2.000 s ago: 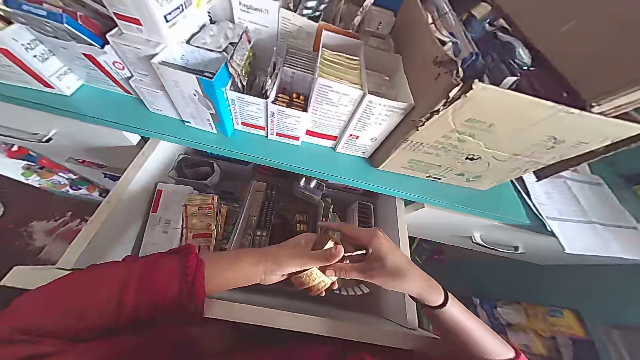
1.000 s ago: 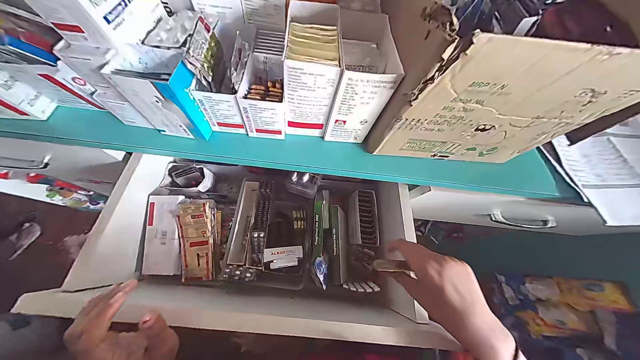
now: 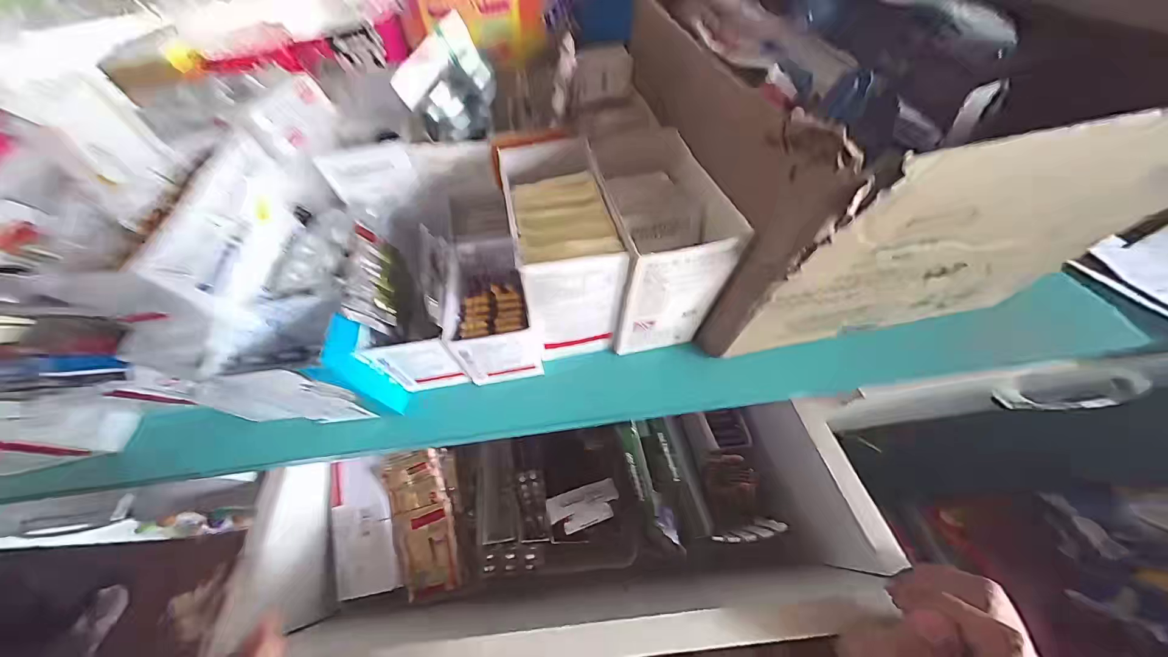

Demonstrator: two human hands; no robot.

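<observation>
My right hand point(image 3: 949, 616) is at the front right corner of the open white drawer point(image 3: 584, 630), blurred and cut off by the lower edge of the view; its grip cannot be made out. Of my left hand point(image 3: 265, 637) only blurred fingertips show, low at the drawer's front left corner. Inside the drawer lie a white carton point(image 3: 363, 538), a stack of tan medicine packets point(image 3: 424, 529), blister strips point(image 3: 527, 502), a small white label piece point(image 3: 584, 506) and dark green cartons point(image 3: 671, 479).
Above the drawer runs a teal counter edge point(image 3: 566, 401) with open white medicine boxes point(image 3: 575, 297) along it. A torn cardboard box point(image 3: 912, 255) stands at the right. Another drawer with a metal handle point(image 3: 1072, 391) is below it.
Two seconds ago both hands were together over the drawer, holding a small thing; now they are apart at its front corners. The view has swung up toward the counter.
</observation>
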